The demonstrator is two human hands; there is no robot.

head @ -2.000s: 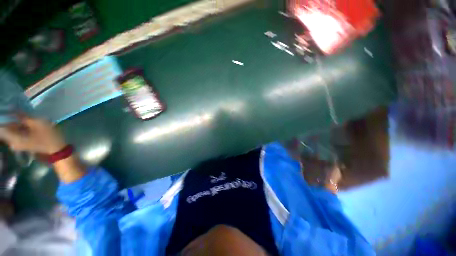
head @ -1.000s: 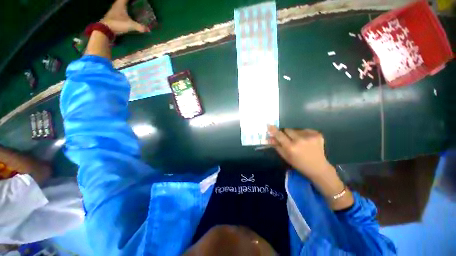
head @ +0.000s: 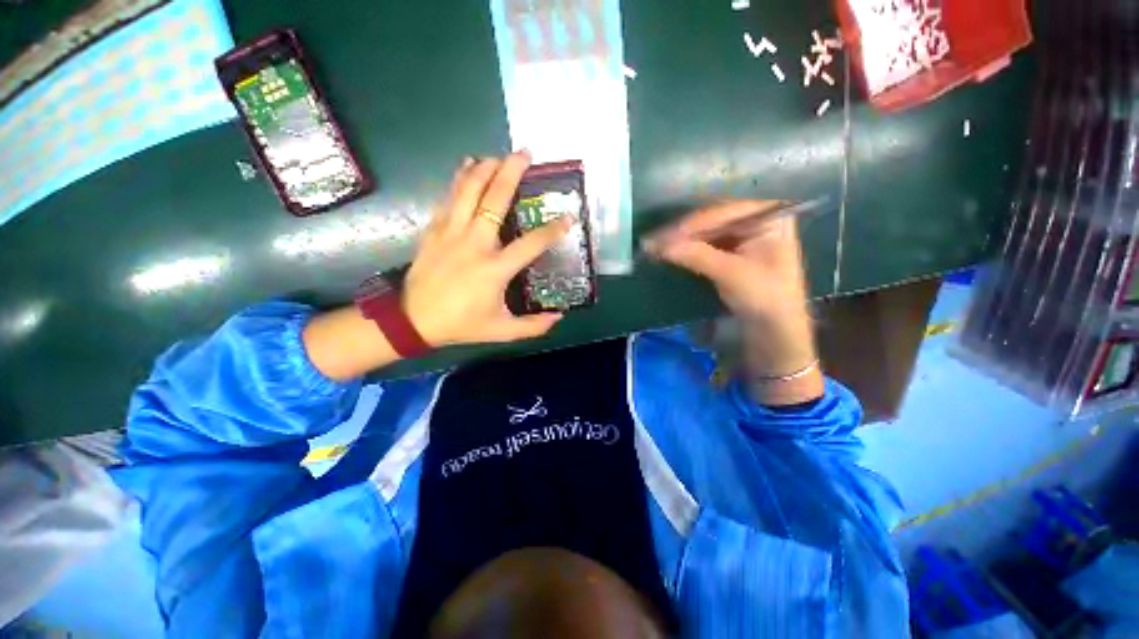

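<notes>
A phone housing (head: pixel 556 256) with a dark red rim and a green and silver inside lies in front of me, partly over a pale blue sticker sheet (head: pixel 568 112). My left hand (head: pixel 462 268) holds the housing from its left side, fingers at its top edge and thumb over its face. My right hand (head: pixel 749 268), blurred, is to the right of the sheet and holds slim tweezers (head: pixel 781 212) that point up and right. A second phone housing (head: pixel 296 131), open face up, lies at the upper left.
A red bin (head: pixel 987 31) of small white parts stands at the upper right, with loose white sticks (head: pixel 818 60) beside it. A wider pale blue sticker sheet (head: pixel 113 94) lies at the upper left. Clear plastic trays (head: pixel 1049 250) are stacked at the right edge.
My left hand has come back from the conveyor to the bench and now holds a phone housing over the sheet. My right hand has moved off the sheet's lower end to the right.
</notes>
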